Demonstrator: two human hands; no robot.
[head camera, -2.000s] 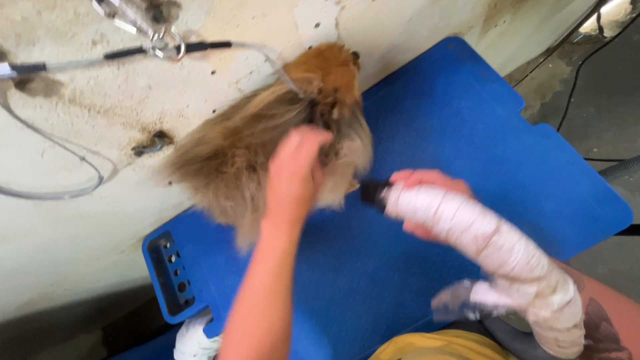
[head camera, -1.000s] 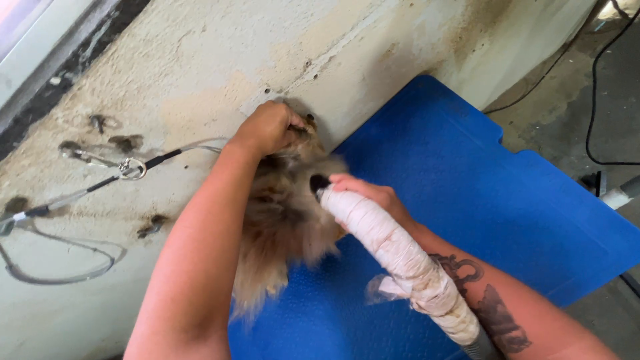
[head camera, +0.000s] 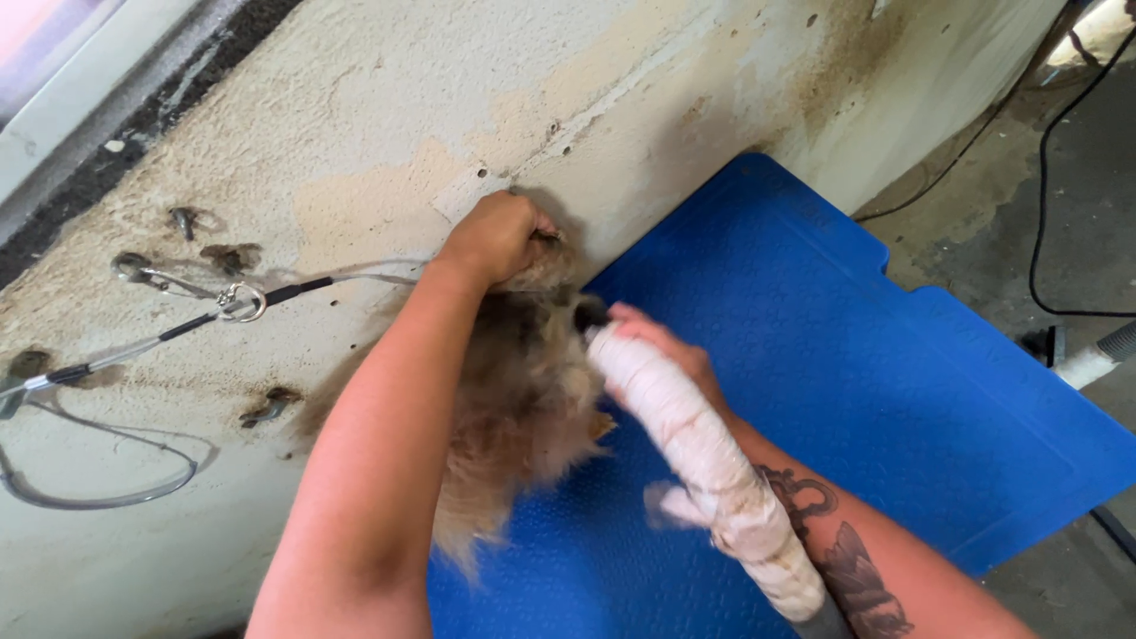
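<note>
A long-haired tan and grey dog (head camera: 524, 399) stands on a blue textured plastic grooming table (head camera: 799, 355), close against the wall. My left hand (head camera: 510, 240) is closed on the dog's head or muzzle; the fingers are partly hidden and the exact part held cannot be told. My right hand (head camera: 666, 351) grips the front end of a dryer hose wrapped in white tape (head camera: 701, 444). The hose's black nozzle (head camera: 590, 315) points at the fur near the dog's neck, and the fur there is blurred and parted. My left forearm covers part of the dog's body.
A cable tether (head camera: 293, 288) with a metal ring (head camera: 241, 303) runs from a wall hook (head camera: 131, 266) toward the dog. A second hook (head camera: 271, 406) sticks out lower on the wall (head camera: 399, 133). Beyond the table, a black cord (head camera: 1040, 204) lies on the concrete floor.
My left hand has moved from the dog's back up to its head. The nozzle in my right hand is now closer to the neck fur. The view has shifted.
</note>
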